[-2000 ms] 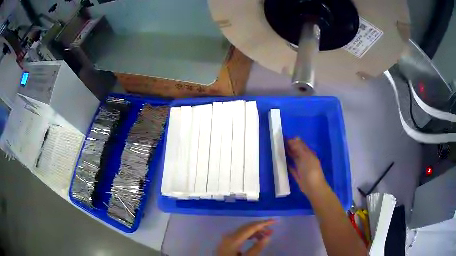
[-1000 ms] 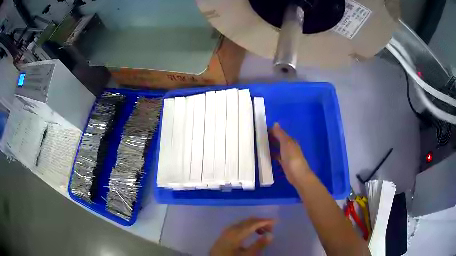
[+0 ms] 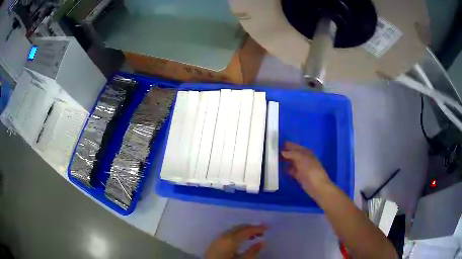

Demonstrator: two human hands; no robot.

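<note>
A blue plastic tray (image 3: 315, 202) lies in front of me. Several white strip bundles (image 3: 215, 139) stand side by side in its left and middle part. One more strip bundle (image 3: 272, 146) stands just right of the row, with a thin dark gap at its left. My right hand (image 3: 304, 164) is inside the tray, just right of this bundle, fingers apart and holding nothing that I can see. My left hand (image 3: 237, 244) is below the tray's front edge, partly cut off by the picture's bottom, empty with fingers apart.
A second blue tray (image 3: 132, 198) with silvery-dark strips is at the left. A large cardboard reel (image 3: 405, 55) and its metal shaft (image 3: 316, 55) are above. A cardboard box (image 3: 172, 67) stands behind. A black hex key (image 3: 381, 184) and white strips (image 3: 386, 216) lie at the right.
The single bundle has moved left from the tray's middle to beside the row. My right hand moved left with it, and now shows a small gap from it.
</note>
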